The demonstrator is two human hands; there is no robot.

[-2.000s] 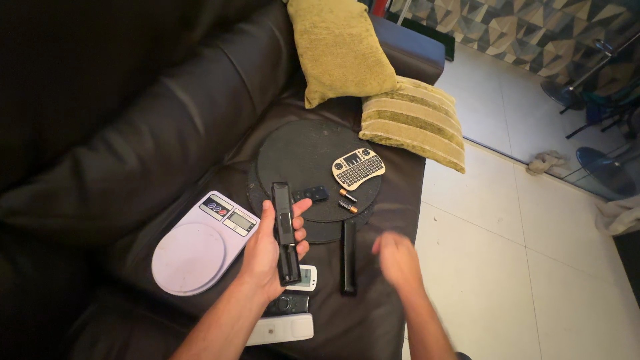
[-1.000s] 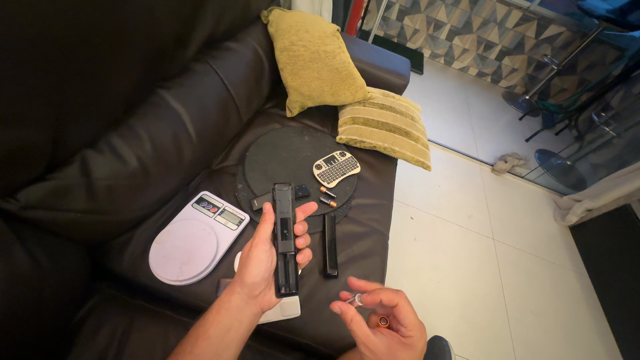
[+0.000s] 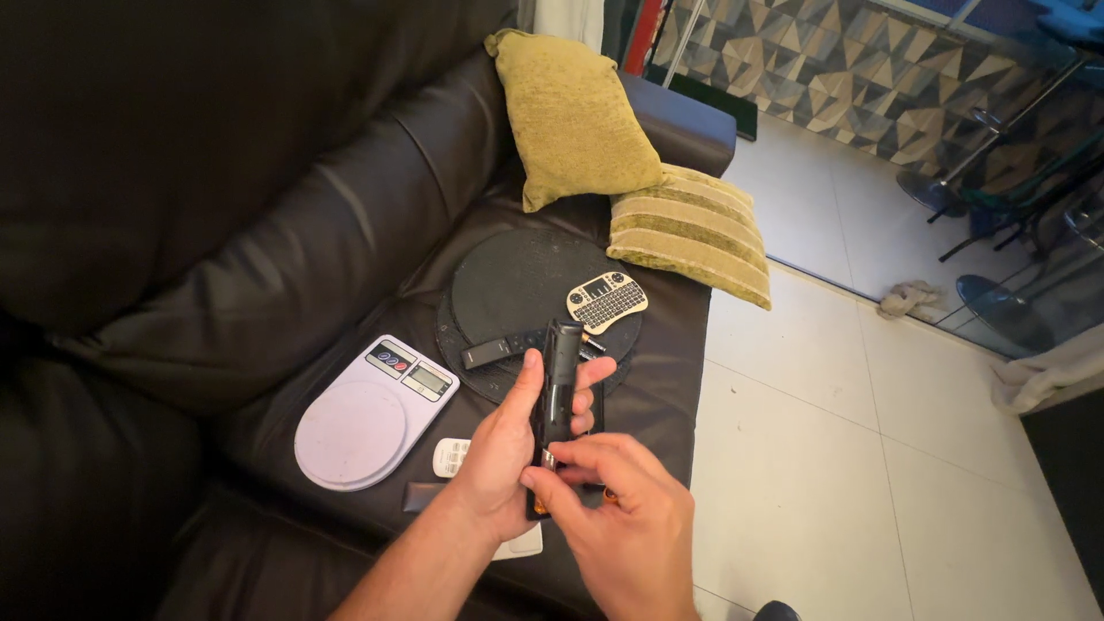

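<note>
My left hand [image 3: 504, 457] holds a black remote control [image 3: 559, 379] upright, its battery compartment facing me. The thumb and index finger of my right hand [image 3: 617, 509] pinch a battery [image 3: 548, 460] at the lower end of the compartment. Another orange-ended battery [image 3: 610, 495] shows between the fingers of my right hand. Beyond the remote, a beige mini keyboard [image 3: 607, 302] and loose batteries [image 3: 592, 345] lie on round black mats [image 3: 517, 276]. Another black remote [image 3: 487, 353] rests at the mats' near edge. My left hand partly hides a white remote [image 3: 450, 457].
A white kitchen scale [image 3: 354, 431] sits on the dark leather sofa [image 3: 285, 250], left of my hands. A plain yellow cushion [image 3: 578, 121] and a striped cushion [image 3: 690, 228] are at the far end. Tiled floor [image 3: 802, 405] lies to the right.
My right hand has come from the right to the lower end of the remote in my left hand, bringing the batteries it held one second ago.
</note>
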